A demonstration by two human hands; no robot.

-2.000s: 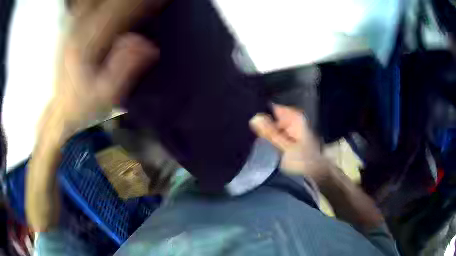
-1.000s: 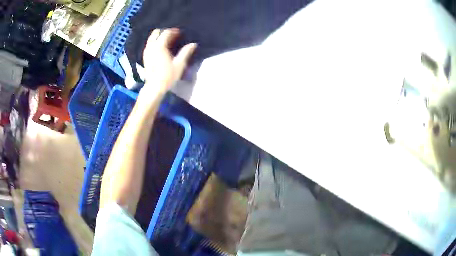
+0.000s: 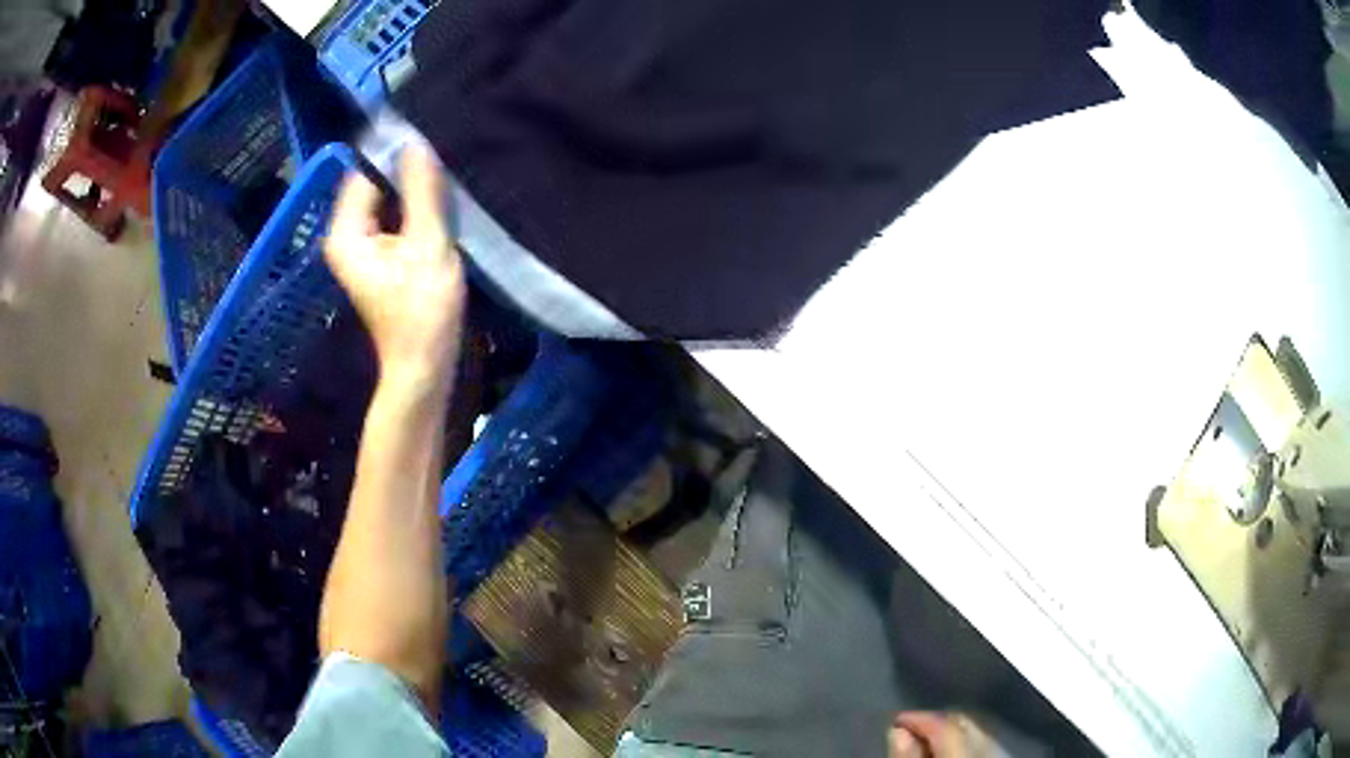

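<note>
A large dark fabric panel [image 3: 696, 163] lies over the far left of the white table, with a pale grey strip [image 3: 541, 289] along its near edge, overhanging the table edge. My left hand [image 3: 400, 267] holds the strip's left end between thumb and fingers, above the blue baskets. My right hand [image 3: 940, 733] is partly cut off by the bottom edge, low by the table's front edge; whether it holds anything cannot be told. The cream machine bed plate [image 3: 1244, 489] is at the right.
Blue mesh baskets [image 3: 237, 348] holding dark pieces stand at the left below the table. A brown wooden board [image 3: 570, 607] lies beside my knee. A red stool [image 3: 104, 163] stands at the upper left. The white table [image 3: 948, 341] has ruler marks along its front.
The dark panel has come nearer, drawn over the table's left edge, and its pale strip shows. My left hand has closed on the strip. My right hand has come into view at the bottom.
</note>
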